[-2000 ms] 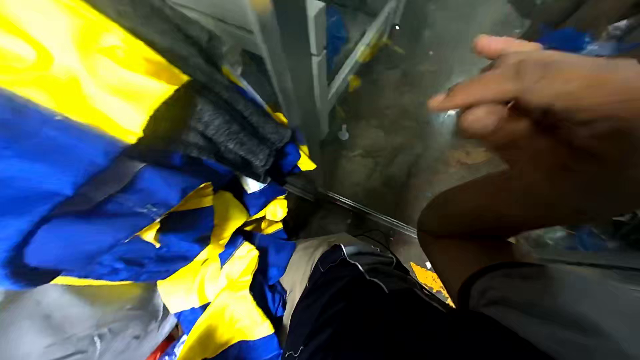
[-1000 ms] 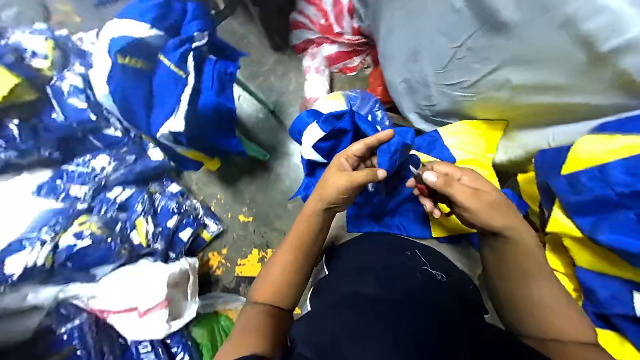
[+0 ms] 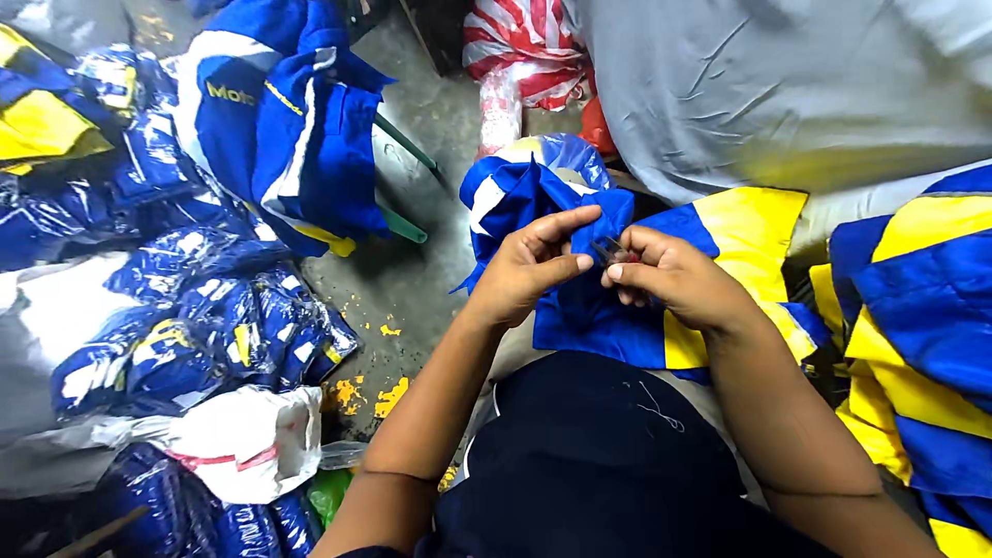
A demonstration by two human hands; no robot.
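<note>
A blue, yellow and white fabric garment (image 3: 597, 325) lies over my lap, part of it raised between my hands. My left hand (image 3: 531, 267) pinches a blue fold of it, with the index finger stretched along the cloth. In my right hand (image 3: 674, 271) is a small cutting tool (image 3: 608, 249), seemingly thread snips with a bit of red at the grip; its metal tips touch the blue cloth. My fingers hide most of the tool. Loose white thread (image 3: 659, 408) clings to my dark shirt.
Plastic-wrapped blue garments (image 3: 225, 310) are piled at left, near a blue and white garment (image 3: 271, 116) draped over green legs. A white sack (image 3: 240, 442) lies lower left. Grey sheeting (image 3: 775, 85) spans upper right; blue and yellow garments (image 3: 930, 310) lie at right. A striped red-white bag (image 3: 527, 46) is ahead.
The view has swung widely since the oldest frame, where one hand was raised with nothing visible in it. Since one second ago, both hands remain close together at the blue cloth.
</note>
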